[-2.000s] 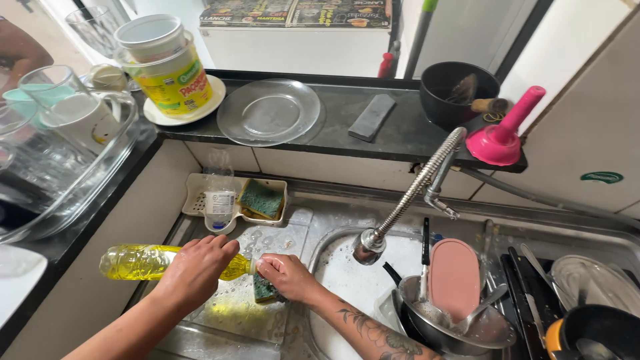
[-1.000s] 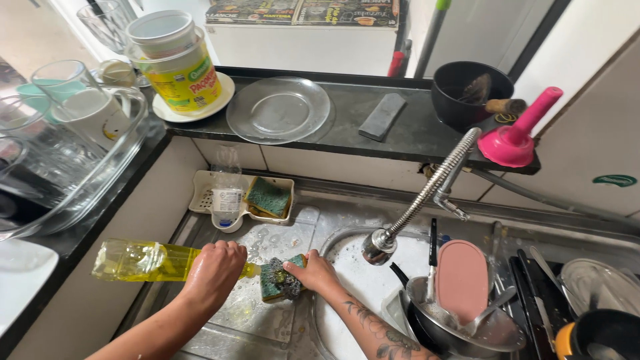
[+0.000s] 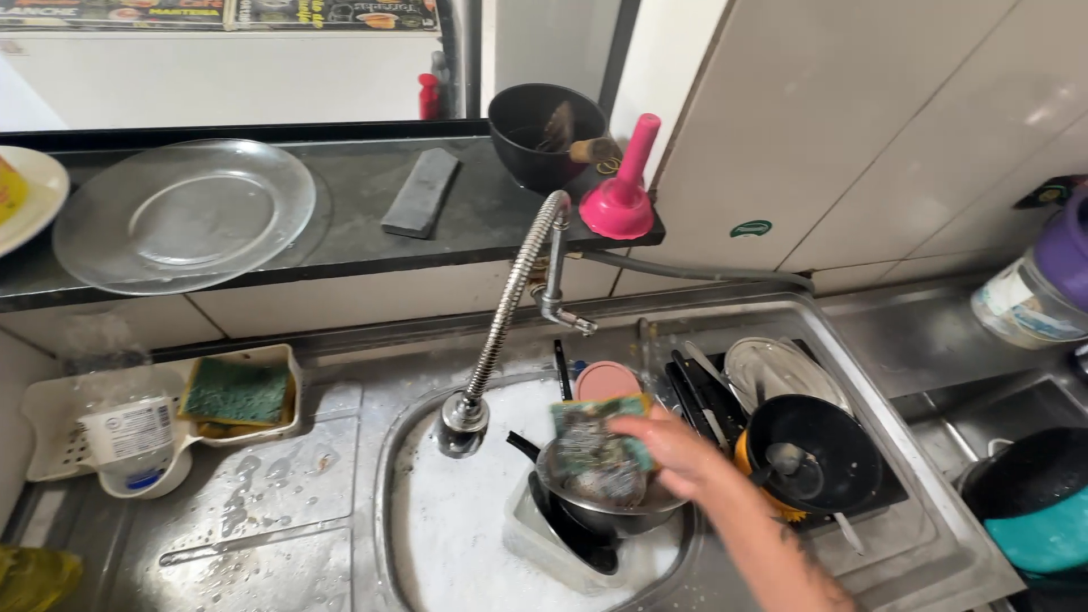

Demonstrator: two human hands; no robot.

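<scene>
My right hand (image 3: 671, 450) grips a green and yellow sponge (image 3: 599, 433), with grey steel wool against it, above a metal bowl (image 3: 633, 520). Below are a black pan (image 3: 565, 531) and a translucent plastic container (image 3: 527, 531) in the soapy sink (image 3: 450, 527). A pink oval lid (image 3: 606, 380) shows just behind the sponge. My left hand is out of view. A bottle of yellow liquid (image 3: 38, 578) is cut off at the lower left edge.
The spring-necked faucet (image 3: 510, 314) arches over the sink. A plastic holder (image 3: 59, 425) bears another sponge (image 3: 238, 391) and an upturned clear bottle (image 3: 127, 433). Right of the sink are knives (image 3: 697, 395), plates (image 3: 782, 370) and a black pot (image 3: 820, 459). The ledge carries a glass plate (image 3: 187, 212), sharpening stone (image 3: 422, 191), black bowl (image 3: 544, 136) and pink plunger (image 3: 625, 191).
My right hand has carried the sponge from the drainboard to above the dishes in the sink. The left hand, which held the yellow bottle, has left view. The view has swung right.
</scene>
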